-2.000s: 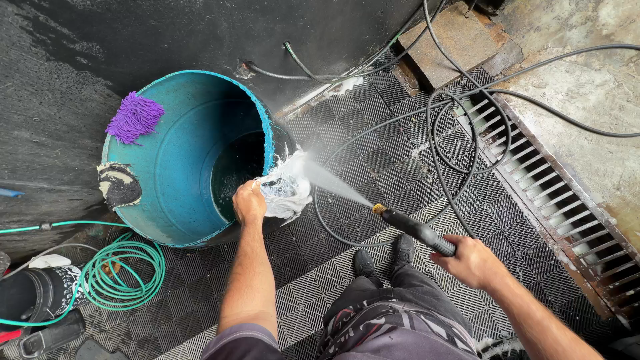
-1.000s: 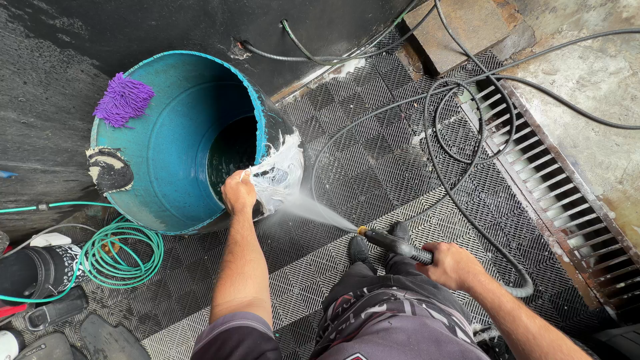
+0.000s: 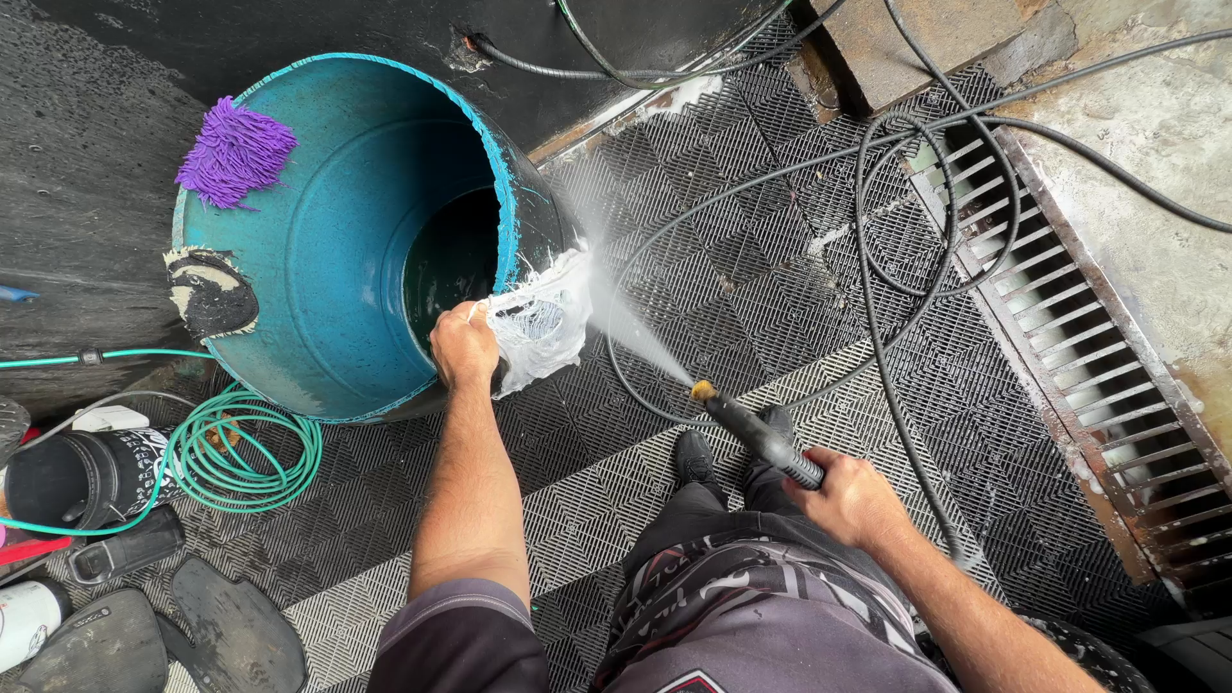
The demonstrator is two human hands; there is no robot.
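Observation:
My left hand (image 3: pixel 465 345) grips one edge of a wet white cloth (image 3: pixel 544 318) against the rim of a large blue plastic barrel (image 3: pixel 322 173). The cloth hangs over the barrel's outer side. My right hand (image 3: pixel 852 500) is closed round the rear of a black pressure washer lance (image 3: pixel 760 433) with a brass-coloured tip. A fan of water spray runs from the tip onto the cloth. A purple microfiber mitt (image 3: pixel 236 154) and a black and cream pad (image 3: pixel 212 292) lie over the barrel's far left rim. Dark liquid shows at the barrel's bottom.
Black hoses (image 3: pixel 871 260) loop over the ribbed floor tiles (image 3: pixel 751 221). A metal drain grate (image 3: pixel 1088 337) runs along the right. A coiled green hose (image 3: pixel 245 452), a black bucket (image 3: pixel 63 472) and dark rubber mats (image 3: pixel 236 626) lie at lower left. A block (image 3: pixel 924 43) sits at the top.
The cloth has shifted and spread in my left hand at the rim. The spray, which pointed more sideways to the left, now points more steeply upward in view.

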